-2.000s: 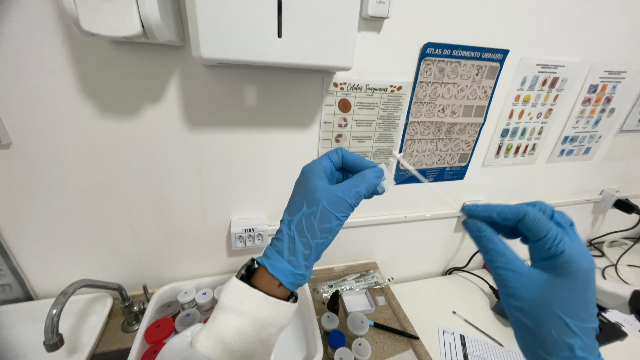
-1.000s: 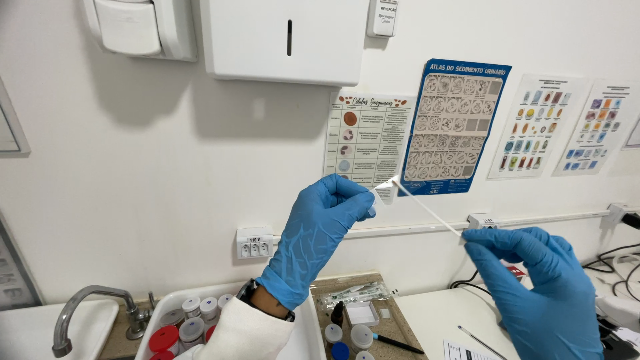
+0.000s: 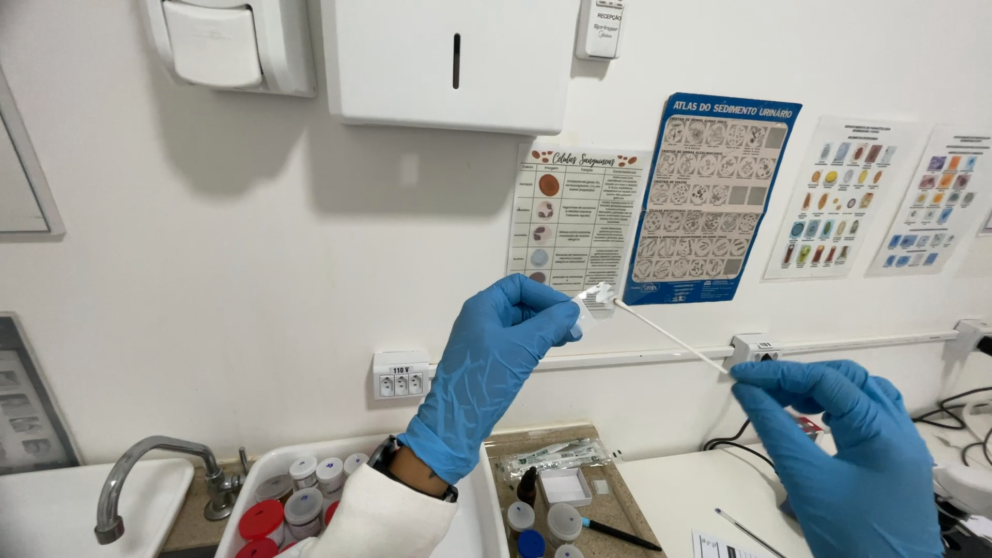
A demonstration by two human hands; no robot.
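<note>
In blue gloves, both my hands are raised in front of the wall. My left hand (image 3: 496, 364), at the centre, pinches a small clear slide or cover piece (image 3: 590, 304) by its edge, between thumb and fingertips. My right hand (image 3: 845, 434), at the right, grips the far end of a thin white cotton swab (image 3: 670, 335). The swab's tip lies at the right edge of the clear piece; whether the two touch I cannot tell. A whitish smear shows on the upper part of the clear piece.
Below stands a white tray (image 3: 484, 496) with several capped specimen cups (image 3: 262, 519). Beside it are a dark dropper bottle (image 3: 527, 486), a small white box (image 3: 565, 487), wrapped packets (image 3: 554, 457) and a marker (image 3: 620, 535). A faucet (image 3: 116, 496) is at the left, a pen (image 3: 750, 532) at the right.
Both hands keep their holds on the clear piece and the swab. The swab's tip has shifted slightly relative to the clear piece. The view has moved somewhat.
</note>
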